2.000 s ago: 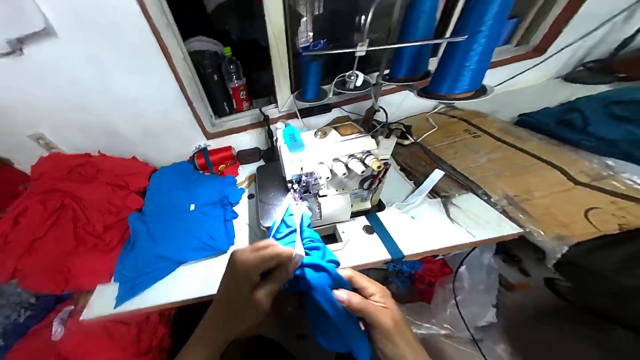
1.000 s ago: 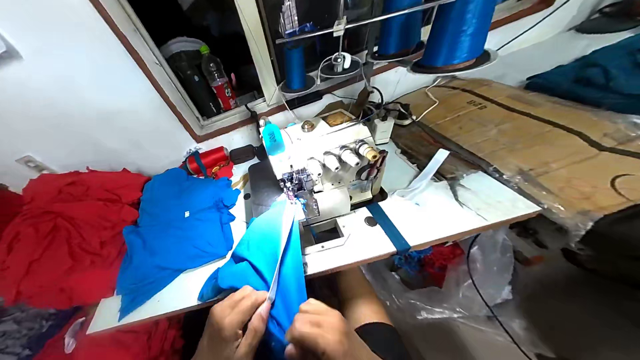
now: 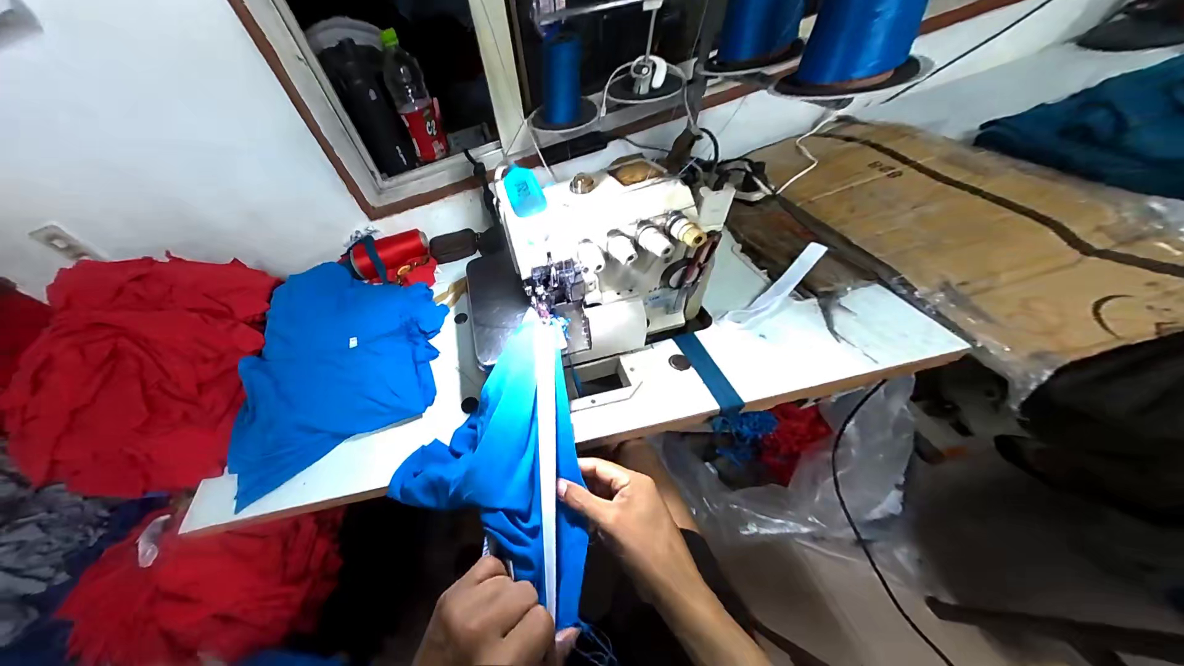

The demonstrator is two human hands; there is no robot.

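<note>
A white overlock sewing machine (image 3: 610, 250) stands on the white table. A blue knit fabric piece (image 3: 504, 462) runs from under its presser foot down over the table's front edge. Along the fabric lies a narrow white strip (image 3: 547, 416), reaching up to the needle area. My left hand (image 3: 499, 610) is closed on the lower end of the fabric and strip. My right hand (image 3: 624, 509) pinches the fabric's right edge higher up, its thumb beside the strip. A folded blue fabric piece (image 3: 342, 361) lies on the table left of the machine.
Red fabric (image 3: 139, 370) is heaped at the left. A red thread cone (image 3: 393, 256) lies behind the blue piece. Blue thread cones (image 3: 856, 37) stand behind the machine. A white strip scrap (image 3: 782, 287) is on the table's right part; a clear plastic bag (image 3: 860, 462) hangs below.
The fabric at the needle is now stretched downward, with the white strip lying lengthwise on it. My left hand has moved lower along it, and my right hand now holds its right edge.
</note>
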